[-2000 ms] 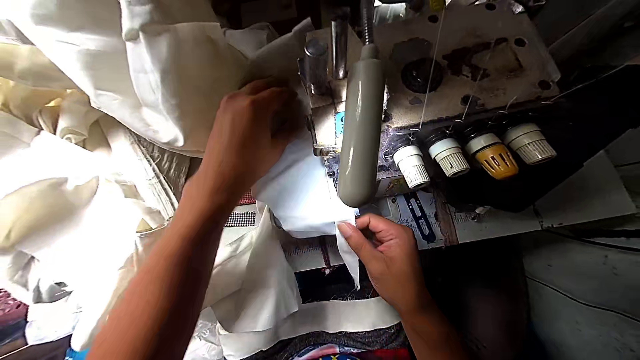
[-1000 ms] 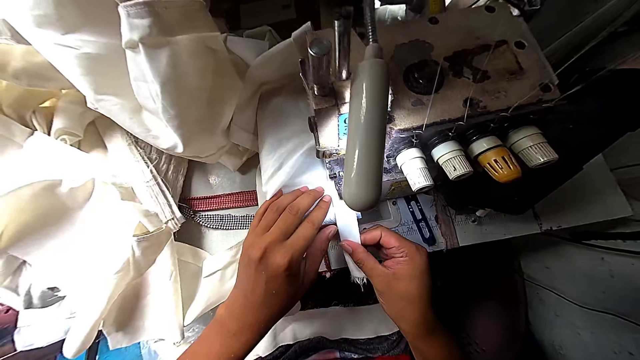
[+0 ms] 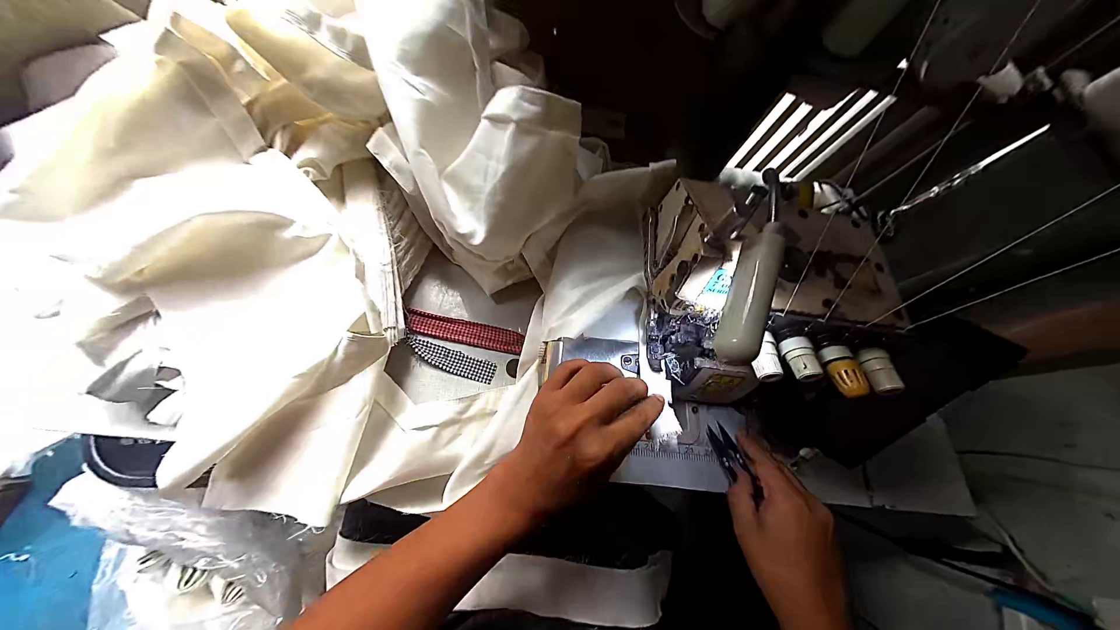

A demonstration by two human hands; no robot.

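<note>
My left hand (image 3: 582, 429) holds the frayed end of a narrow white fabric strip (image 3: 662, 411) at the front of an overlock sewing machine (image 3: 700, 350). The strip runs back beside the presser area, which is partly hidden. In my right hand (image 3: 783, 521) is a pair of dark thread snips (image 3: 733, 455), points toward the machine, just right of the strip. White fabric (image 3: 604, 254) lies behind and left of the machine's metal plate. A grey lamp (image 3: 751, 297) hangs over the machine, and several tension dials (image 3: 844, 372) line its front.
Large heaps of cream fabric (image 3: 254, 262) cover the left side. Red checked (image 3: 468, 332) and black checked strips (image 3: 451, 360) lie on the table. A clear plastic bag (image 3: 201, 542) is at the lower left. Threads cross the upper right. A ruler scale (image 3: 678, 453) edges the machine bed.
My right hand has let go of the strip and now holds snips. My left hand has moved onto the strip's end. The view has shifted widely.
</note>
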